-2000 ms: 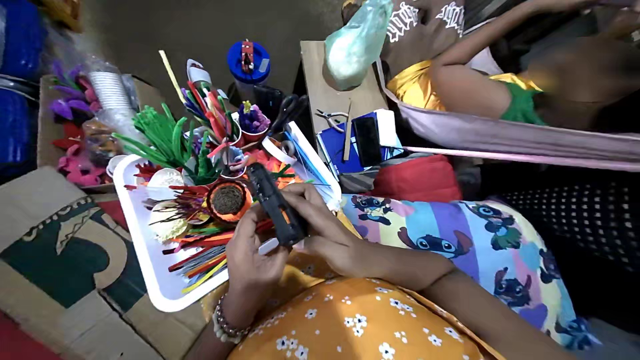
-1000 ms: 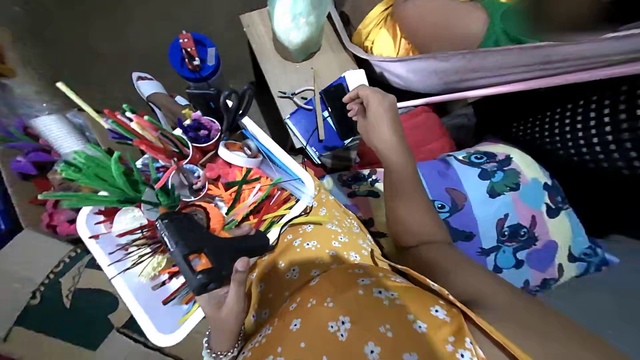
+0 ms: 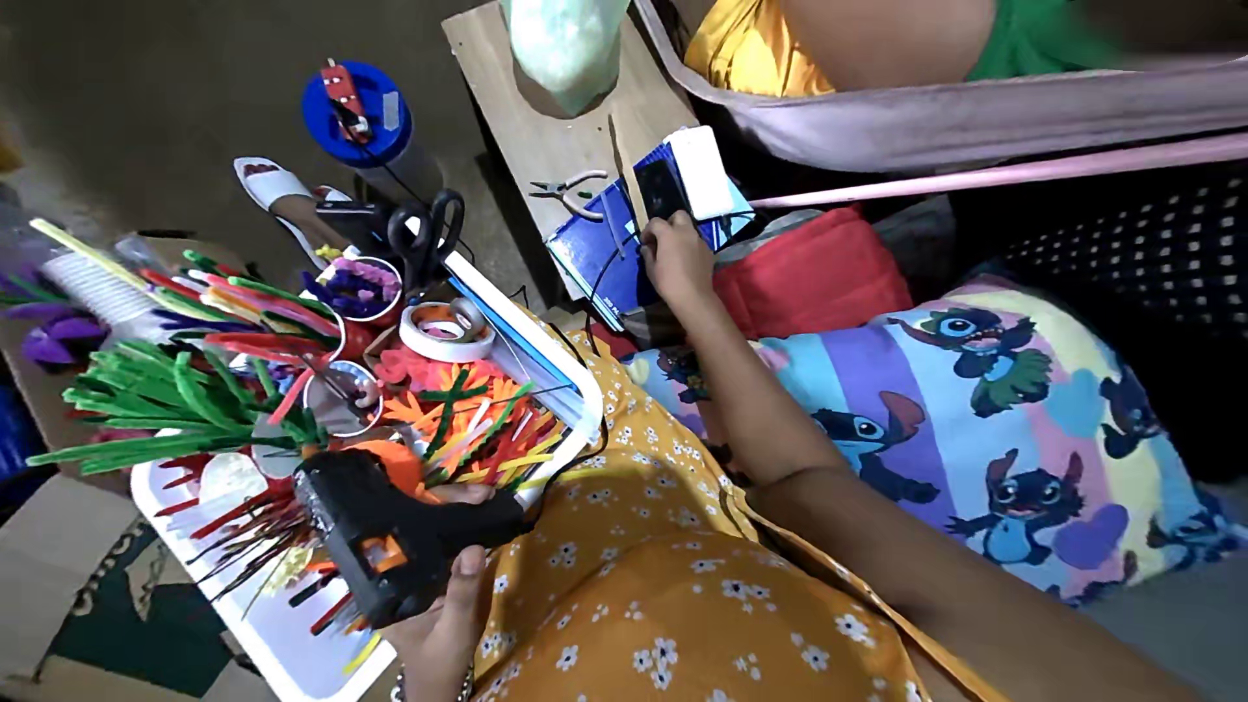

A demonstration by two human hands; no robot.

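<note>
My left hand (image 3: 444, 614) is closed around a black hot glue gun (image 3: 390, 531), held over the white plastic tray (image 3: 234, 624) of craft pieces. Green pipe cleaners (image 3: 166, 400) fan out beyond its nozzle end. My right hand (image 3: 676, 255) reaches to the blue book or pad at the bench edge, its fingers at the lower end of a dark phone (image 3: 661, 190); whether they grip anything is unclear. Beside the phone lie a white rectangular object (image 3: 700, 173), a thin wooden stick (image 3: 627, 175) and small pliers (image 3: 570, 193).
Black-handled scissors (image 3: 426, 234), a tape roll (image 3: 447, 331) and cups of pipe cleaners crowd the tray's far side. A blue-lidded container (image 3: 358, 112) stands beyond. The wooden bench (image 3: 546, 146) bears a green plastic bag (image 3: 568, 49). Another person lies in a hammock (image 3: 858, 132). A printed pillow (image 3: 975, 419) lies right.
My right hand has left the glue gun and moved out to the phone on the bench. The glue gun, earlier between both hands, is now in my left hand alone.
</note>
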